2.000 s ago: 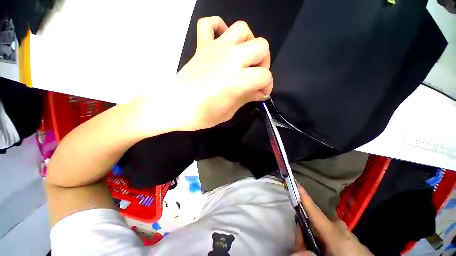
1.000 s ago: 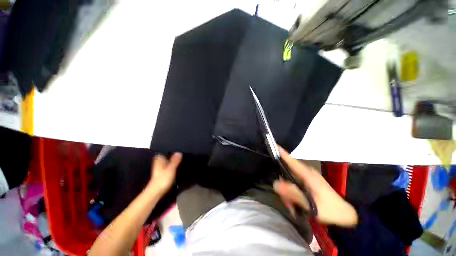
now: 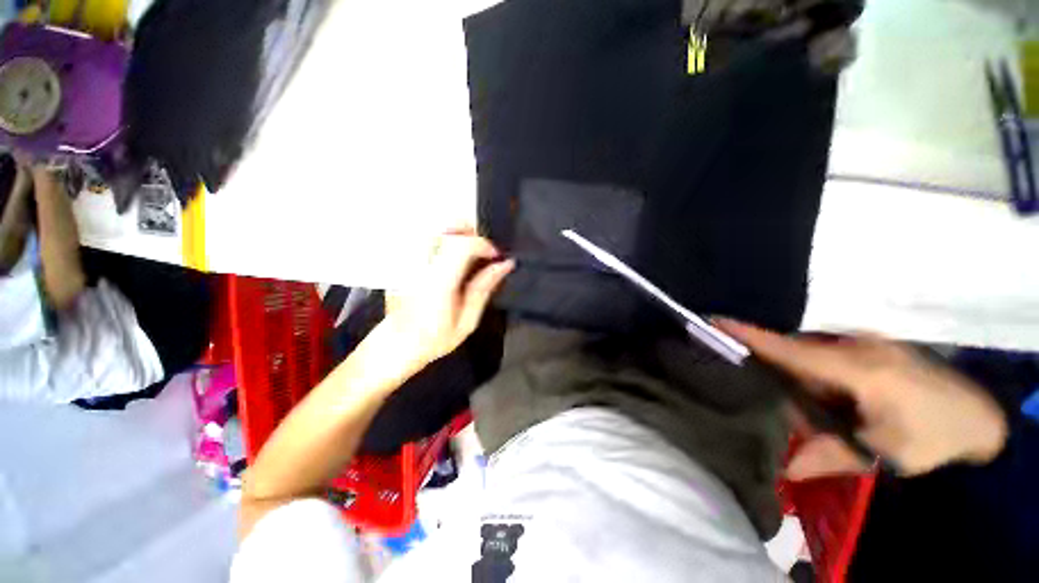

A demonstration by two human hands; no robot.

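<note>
A black garment panel (image 3: 729, 194) lies on the white table and hangs over its front edge toward the lap. A smoother greyish-black rectangle, perhaps an interfacing patch (image 3: 587, 205), shows on it. My left hand (image 3: 450, 296) pinches the panel's left edge near the table front. My right hand (image 3: 889, 399) is blurred and holds the fabric shears (image 3: 684, 313). Their silver blades look closed and point up and left over the panel, with the tip over the patch. I cannot tell whether they touch the cloth.
Part of the sewing machine (image 3: 786, 17) is at the top. Thread snips (image 3: 1012, 137) lie at the right. A dark cloth stack (image 3: 199, 85) is on the table's left. Red baskets (image 3: 279, 353) flank the lap. Another person's arm (image 3: 57, 228) is at far left beside a purple object (image 3: 68, 91).
The panel's slit with a pale edge no longer shows, and the patch now does. My left hand has moved up onto the panel's left edge. My right hand has moved right with the shears.
</note>
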